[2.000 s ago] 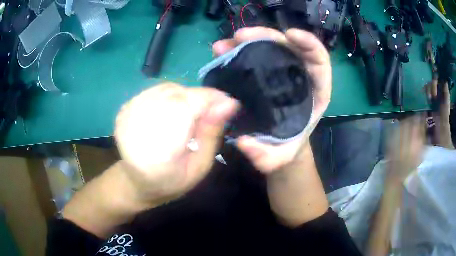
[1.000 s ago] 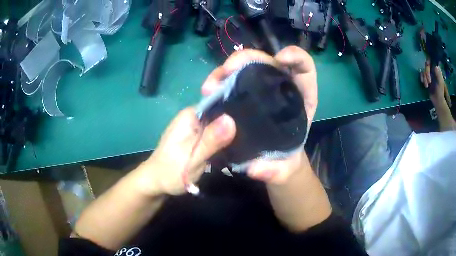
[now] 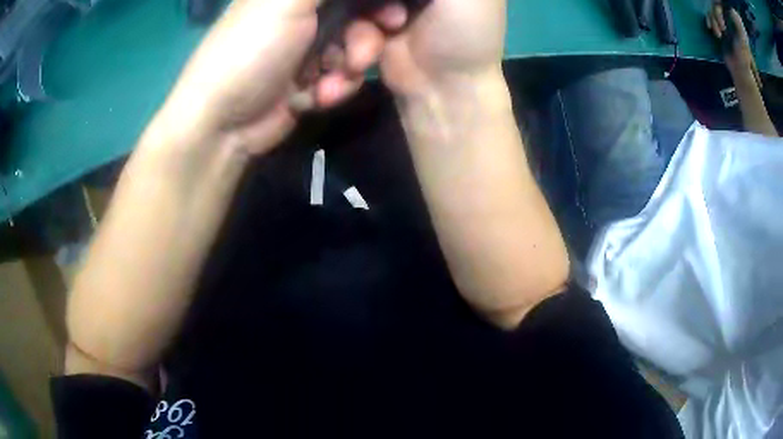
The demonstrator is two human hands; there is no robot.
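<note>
My left hand (image 3: 283,69) and my right hand (image 3: 451,39) are close together at the top edge of the picture, partly cut off by it. A black piece (image 3: 343,19), part of a black unit, shows between them. The fingers of my left hand curl around its lower side. The rest of the unit is out of the picture, and no band shows on it.
The green bench top (image 3: 107,103) has pale translucent bands (image 3: 30,60) at the upper left and black handles (image 3: 644,19) at the upper right. Two white scraps (image 3: 318,177) lie on my dark clothing. Another person's hand (image 3: 730,34) and white garment (image 3: 704,257) are at the right.
The view has tilted down, so bench, hands and unit sit higher in the picture. The round black head and its band, seen earlier between my hands, have left the view.
</note>
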